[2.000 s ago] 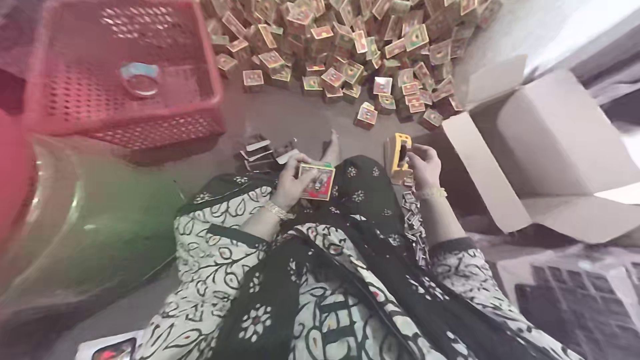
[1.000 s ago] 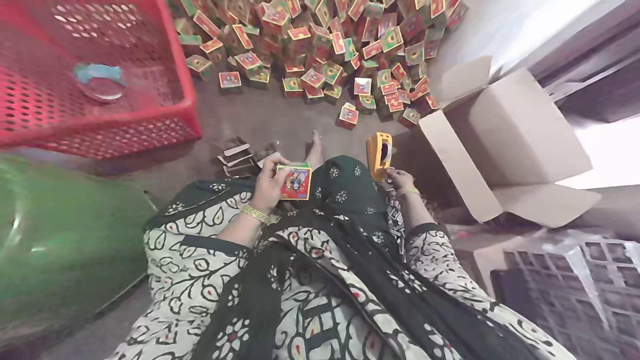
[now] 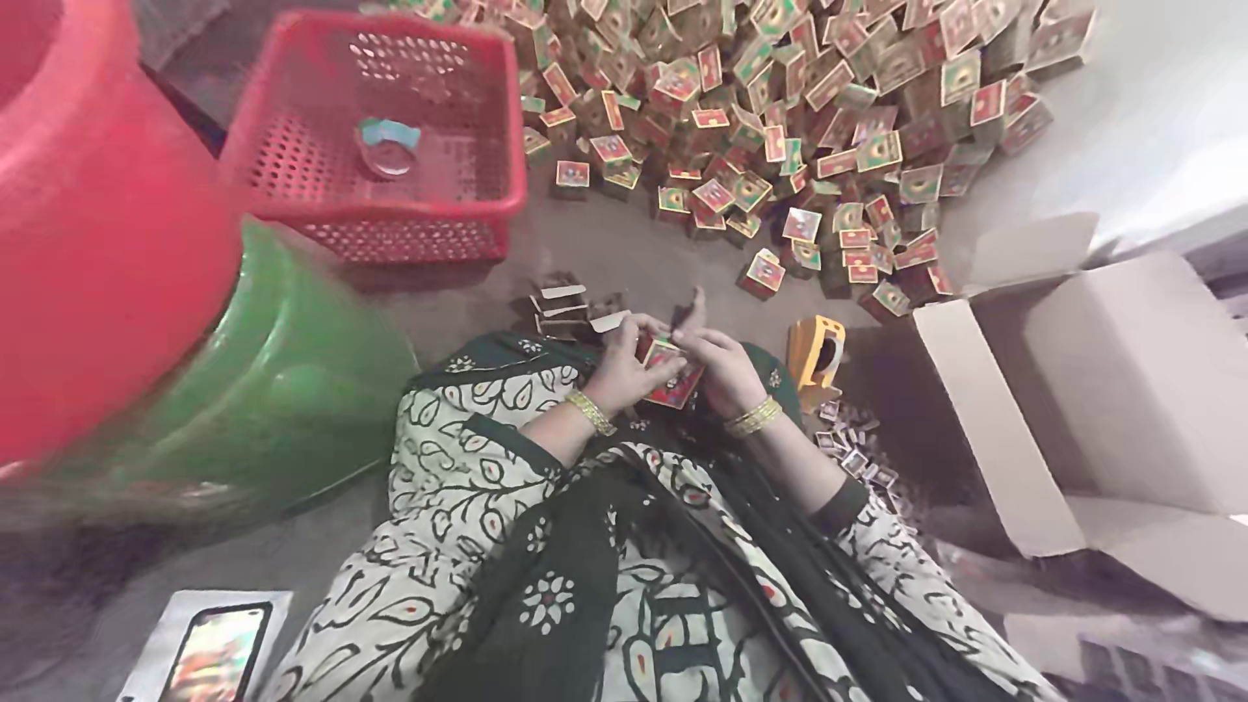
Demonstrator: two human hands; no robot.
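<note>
My left hand holds a small red and green printed cardboard box over my lap. My right hand is at the box's right and upper side, its fingers close to my left fingers; whether it grips the box is unclear. A yellow tape dispenser stands to the right of my right hand. Small pale pieces, too blurred to name, lie below it. Several open, dark cardboard boxes lie on the floor beyond my left hand.
A large pile of small printed boxes covers the floor ahead. At the left are a red plastic basket with a tape roll inside and red and green tubs. An open cardboard carton stands at the right.
My right hand has left the yellow dispenser and moved left to the printed box in my left hand. The dispenser stands by itself now.
</note>
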